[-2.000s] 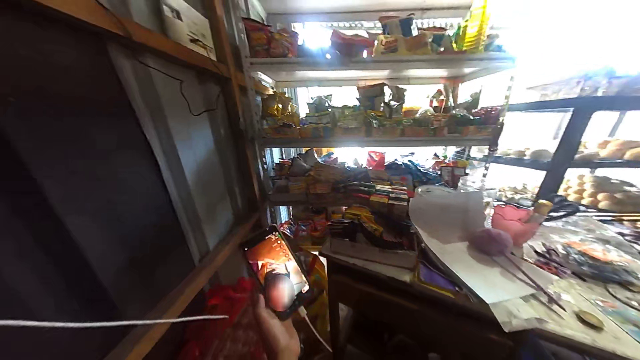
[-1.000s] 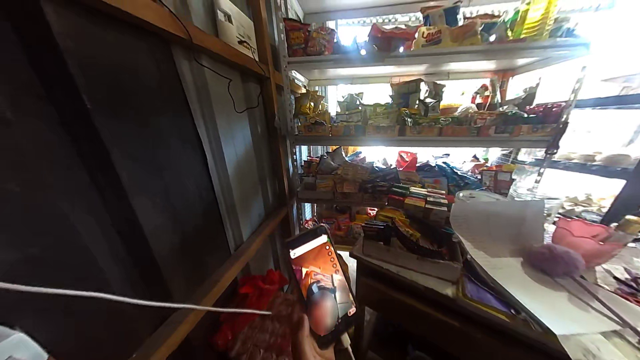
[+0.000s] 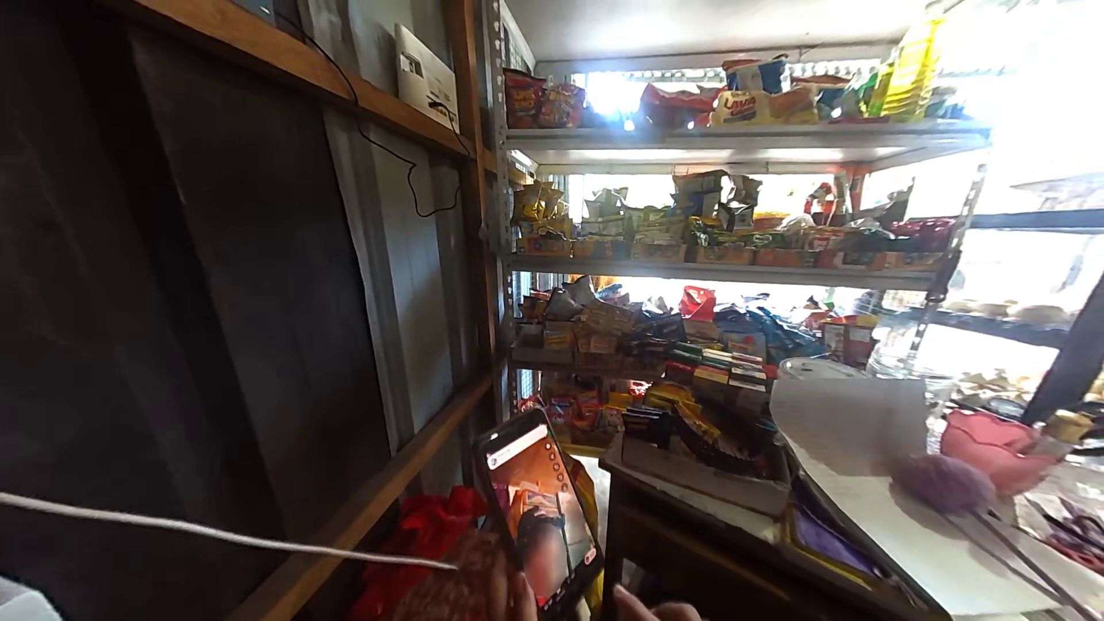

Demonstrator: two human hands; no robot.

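A dark smartphone (image 3: 542, 517) with a lit screen, showing a picture, is held tilted at the bottom centre. My left hand (image 3: 511, 597) grips its lower left side; the rest of that hand is cut off by the frame edge. Just right of the phone's lower end, my right hand (image 3: 655, 606) shows at the bottom edge, one finger extended toward the phone, not visibly touching it. Most of the right hand is out of view. Red fabric or plastic (image 3: 423, 543) lies behind and left of the phone.
A white cord (image 3: 224, 536) crosses the lower left. Metal shelves (image 3: 733, 272) hold packaged goods. On the right, a table bears white paper (image 3: 849, 431), a purple pompom (image 3: 943, 485) and a pink flower-shaped item (image 3: 992, 448). A wooden rail (image 3: 388, 483) runs along the dark left wall.
My right hand has come into view at the bottom, beside the phone. The phone stays in my left hand. The view has shifted left.
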